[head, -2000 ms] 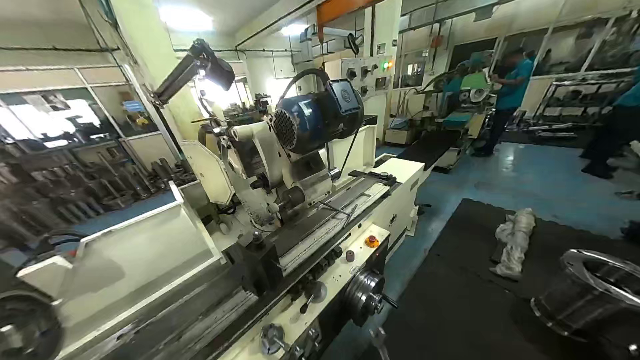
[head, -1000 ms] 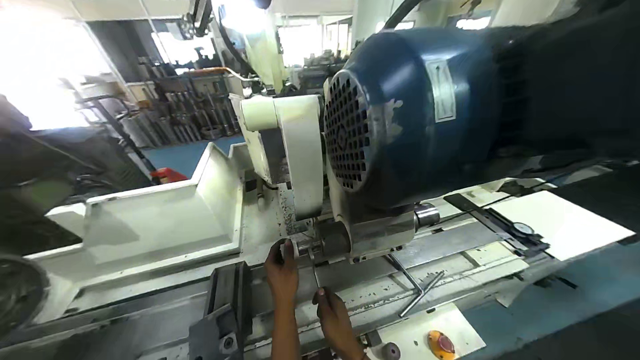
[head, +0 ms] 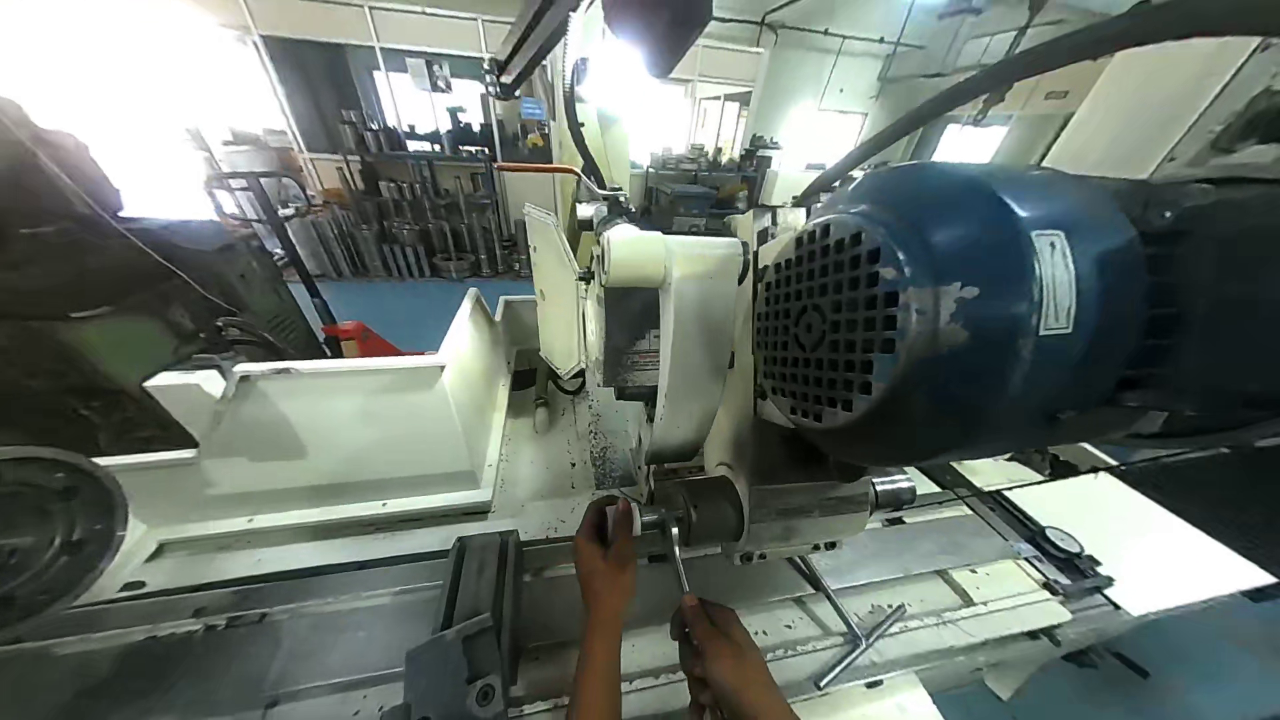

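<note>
My left hand (head: 606, 560) grips the small white grinding wheel (head: 624, 520) on the end of a short metal spindle (head: 655, 521). My right hand (head: 715, 645) is closed on the lower part of a wrench (head: 680, 560), whose upper end meets the spindle between the wheel and the dark cylindrical spindle housing (head: 712, 508). Above and to the right hangs the large blue electric motor (head: 960, 300) with a round vent grille. A cream wheel guard (head: 690, 340) stands just behind the hands. The inner side of the left fingers is hidden.
A T-handle wrench (head: 845, 620) lies on the machine table to the right. Beyond it is a dial gauge (head: 1062, 541) on a dark holder. A grey metal block (head: 470, 640) stands on the table at the left. A black cable (head: 960, 80) arches over the motor.
The view has moved close to the machine since two seconds ago, when no hands showed. Both hands were at the spindle one second ago and remain there.
</note>
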